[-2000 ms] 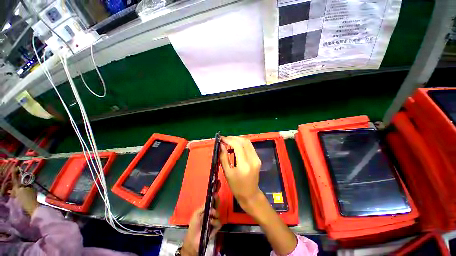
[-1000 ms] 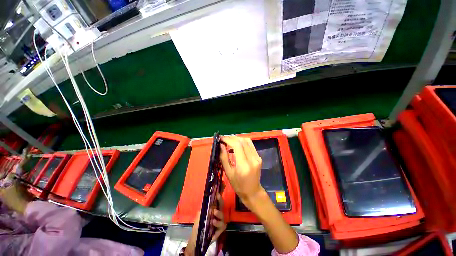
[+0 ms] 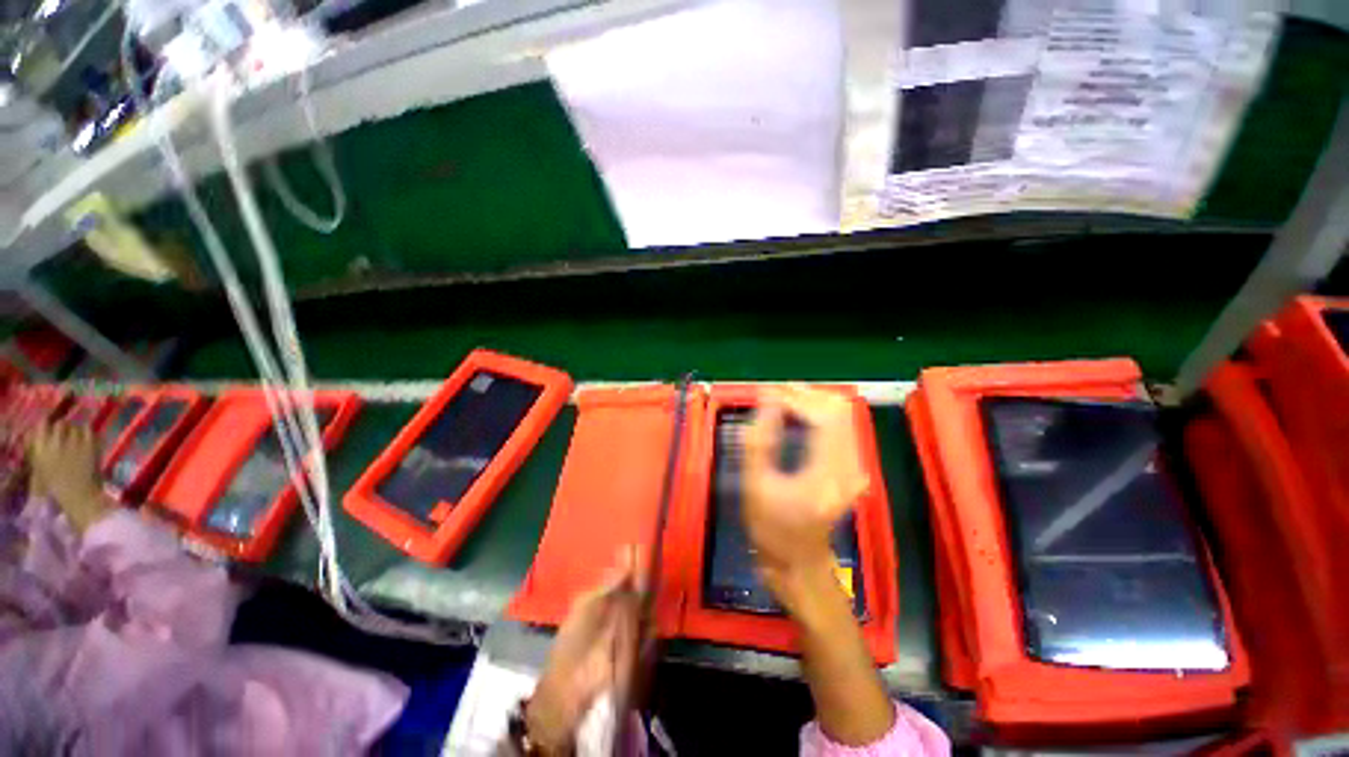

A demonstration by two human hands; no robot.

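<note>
A tablet (image 3: pixel 666 510) is seen edge-on as a thin dark upright bar in front of the red-orange trays. My left hand (image 3: pixel 599 651) holds it near its lower end; the fingers are blurred. My right hand (image 3: pixel 803 470) is right of the tablet, apart from it, over the tray behind. It is blurred, with the fingers curled, and nothing shows in it. Below it a second tablet (image 3: pixel 740 540) lies in a red-orange tray (image 3: pixel 885 592), with an orange square at its lower right corner. A plain red tray part (image 3: pixel 599 488) lies left of the held tablet.
A tray stack (image 3: pixel 962 533) with a dark tablet (image 3: pixel 1102 533) is at right, beside more red trays (image 3: pixel 1272 518). A tilted tray (image 3: pixel 397 510) with a tablet is at left. White cables (image 3: pixel 274 340) hang at left. A person's pink sleeve (image 3: pixel 163 636) is at lower left.
My right hand has come off the tablet's upper edge and moved right. The held tablet now looks thinner, more exactly edge-on. The whole view has shifted and blurred.
</note>
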